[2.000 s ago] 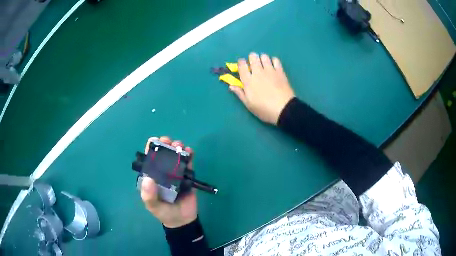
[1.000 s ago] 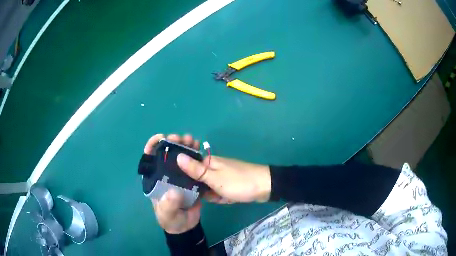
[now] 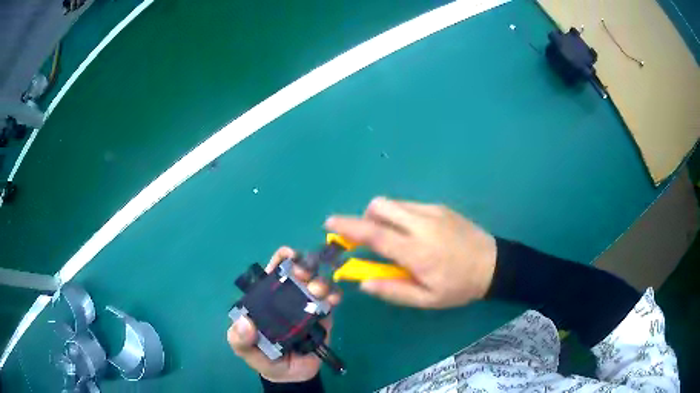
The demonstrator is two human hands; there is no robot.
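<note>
My left hand (image 3: pixel 285 368) holds the black unit (image 3: pixel 276 313) from below at lower centre. A silvery sleeve (image 3: pixel 269 347) wraps round the unit, with its edges showing at the sides. Thin red wires lie across the unit's dark face, and a black arm (image 3: pixel 330 358) sticks out at its lower right. My right hand (image 3: pixel 430 253), slightly blurred, holds the yellow-handled cutters (image 3: pixel 371 271). Their grips are spread and their blurred dark jaws point left, near my left fingertips. I cannot tell whether the jaws touch anything.
Curved silvery sleeves (image 3: pixel 138 349) lie at lower left. Another black unit (image 3: pixel 572 57) rests at upper right by the cardboard sheet (image 3: pixel 645 92), which bears a loose wire (image 3: pixel 620 44). A white strip (image 3: pixel 307 88) borders the green belt. Small white specks dot the worktop.
My right hand has left the unit and now holds the cutters, which lay on the worktop a second ago. They are now close to the unit. My left hand still holds the unit, now lower in view.
</note>
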